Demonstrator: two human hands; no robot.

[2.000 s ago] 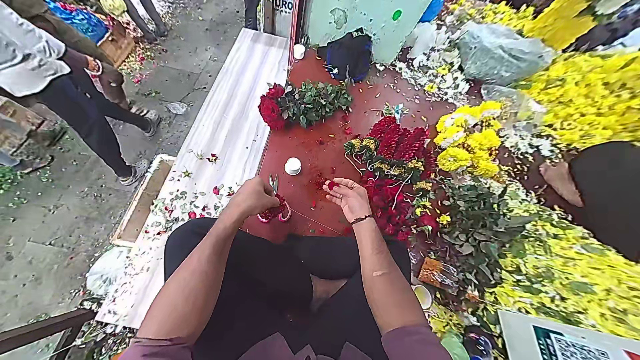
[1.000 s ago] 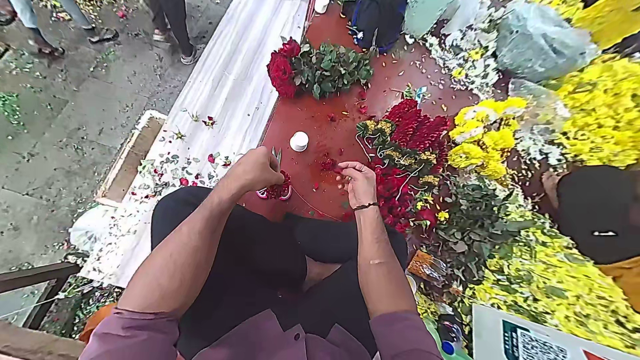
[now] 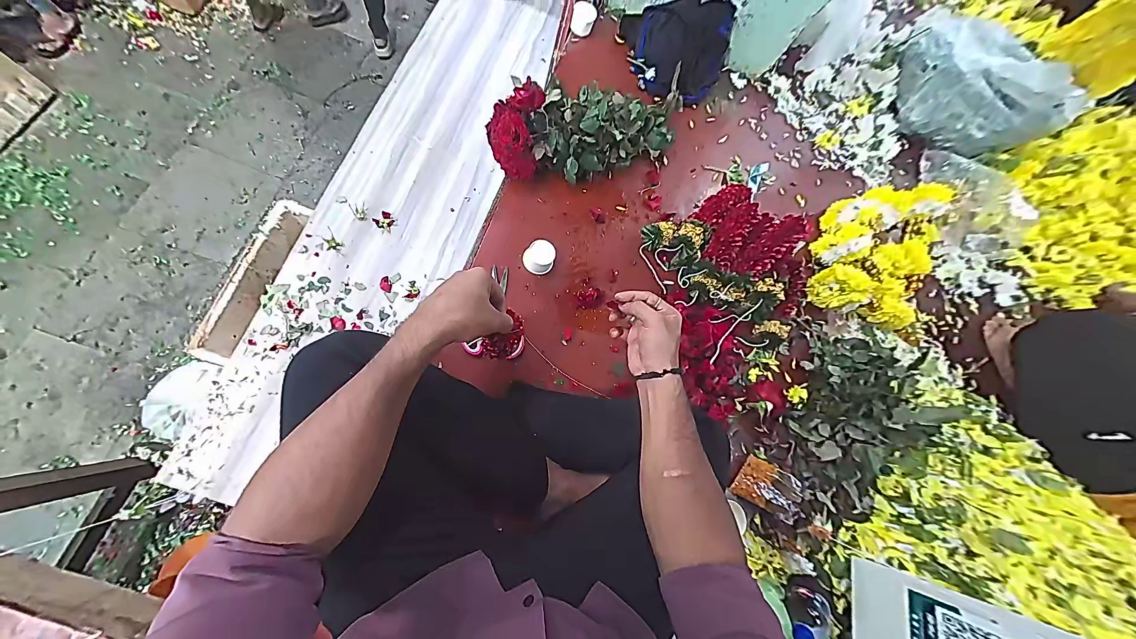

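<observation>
My left hand (image 3: 470, 306) is closed, its fingers curled over the red surface beside the scissors (image 3: 502, 279); what it grips is too small to make out. Below its fingertips lies a small heap of red petals (image 3: 502, 344) near the scissors' handles. A thin thread (image 3: 559, 368) runs from there toward my lap. My right hand (image 3: 648, 328), with a ring and a dark bracelet, pinches a small dark red bit between thumb and fingers. Loose red petals (image 3: 587, 297) lie just left of it. A white spool or cup (image 3: 539, 256) stands between and beyond my hands.
Red roses with leafy stems (image 3: 595, 133) lie ahead. Dark red garlands (image 3: 750, 235) and yellow flowers (image 3: 874, 257) are on the right, near a clear plastic bag (image 3: 985, 80). A white board (image 3: 435, 115) with scattered buds runs along the left. Another person's leg (image 3: 1069, 390) is at far right.
The view has shifted. My right hand's fingers, spread over the red petals a second ago, have drawn back a little to their right. My left hand stays by the scissors.
</observation>
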